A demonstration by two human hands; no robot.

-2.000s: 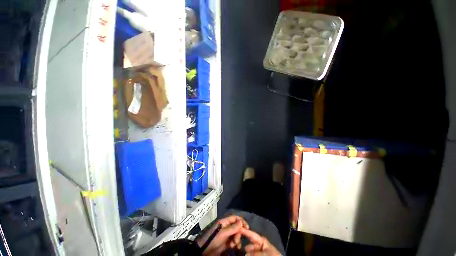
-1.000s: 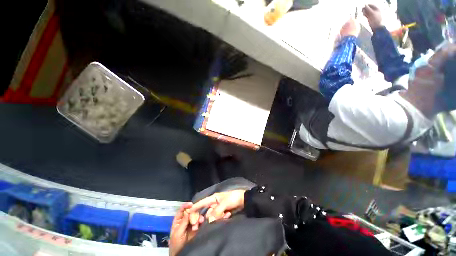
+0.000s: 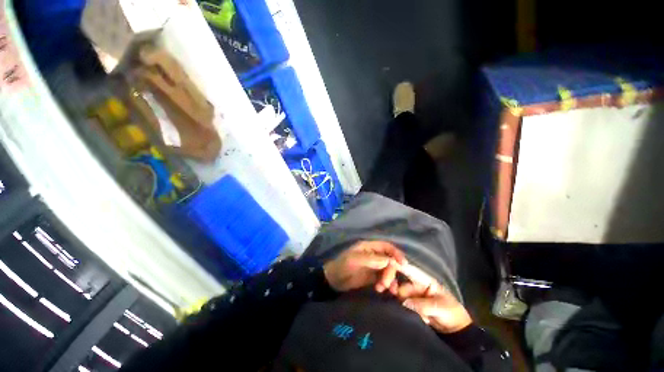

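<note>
My left hand is at lower centre, bare, with its fingers bent and its fingertips meeting those of my right hand. My right hand is just to the right, also bare, with one finger stretched towards the left hand. A pale patch shows along that finger; whether it is tape or only light on the skin cannot be told. Any small thing between the fingertips is hidden or too blurred to see. Both hands are in front of my grey and black apron.
On the left is a white shelf with a brown paper package, a blue bin and several blue bins holding cords and small items. On the right stands a box with a pale top and taped edges. My shoe is on the dark floor.
The view has swung back to the shelf and the pale-topped box. The other person and the tray of pale pieces are out of view. My hands remain together.
</note>
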